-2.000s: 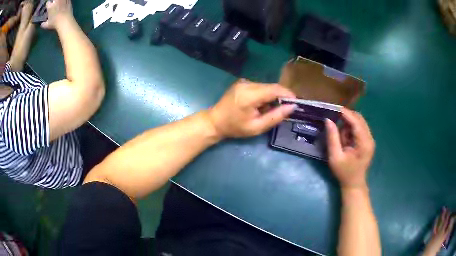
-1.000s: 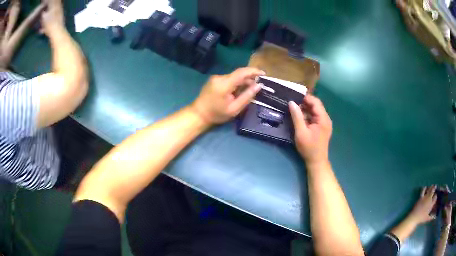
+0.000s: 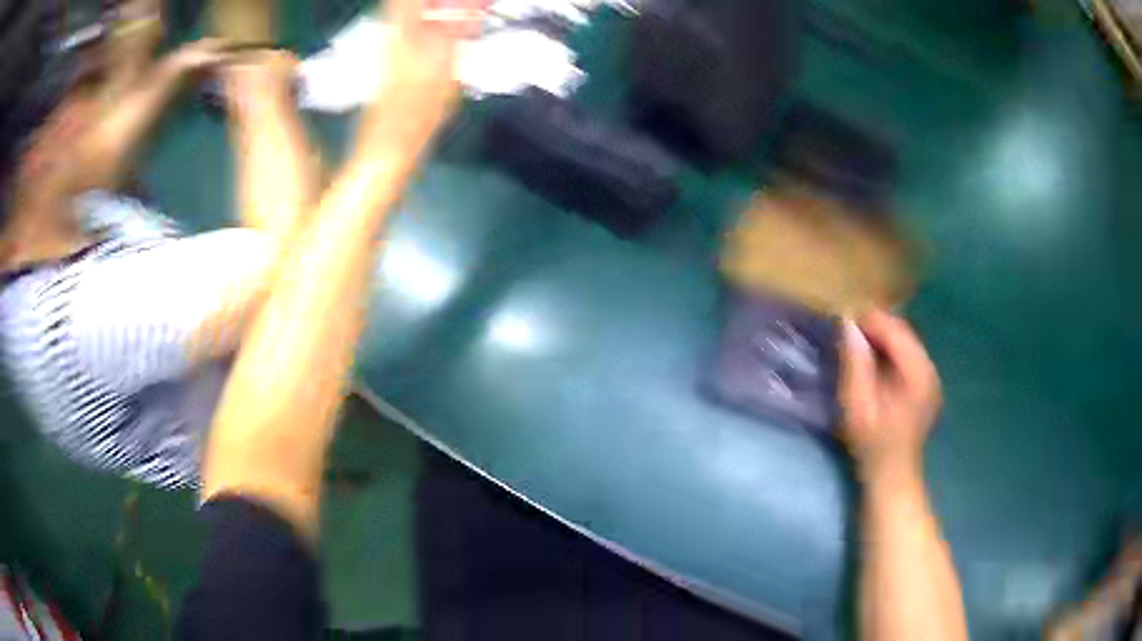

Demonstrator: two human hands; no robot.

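The retail box (image 3: 774, 363) lies open on the green table, its brown lid (image 3: 820, 251) raised on the far side. A dark blurred unit with pale marks shows inside. My right hand (image 3: 892, 388) is at the box's right edge, thumb and fingers closed around that side, with a small pale edge by the thumb tip. My left hand (image 3: 432, 25) is stretched far forward over the white papers (image 3: 520, 63), blurred and partly cut off by the top edge. Whether it holds anything cannot be told.
A row of black units (image 3: 582, 163) and a tall black block (image 3: 714, 75) stand beyond the box. Another black tray or box (image 3: 837, 157) is behind the lid. A person in a striped top (image 3: 113, 338) sits at left, arms on the table. Part of another arm shows at lower right.
My left hand has left the leaflet and box and moved far forward and left to the papers. The dark and white leaflet no longer shows over the box. The view has shifted and blurred.
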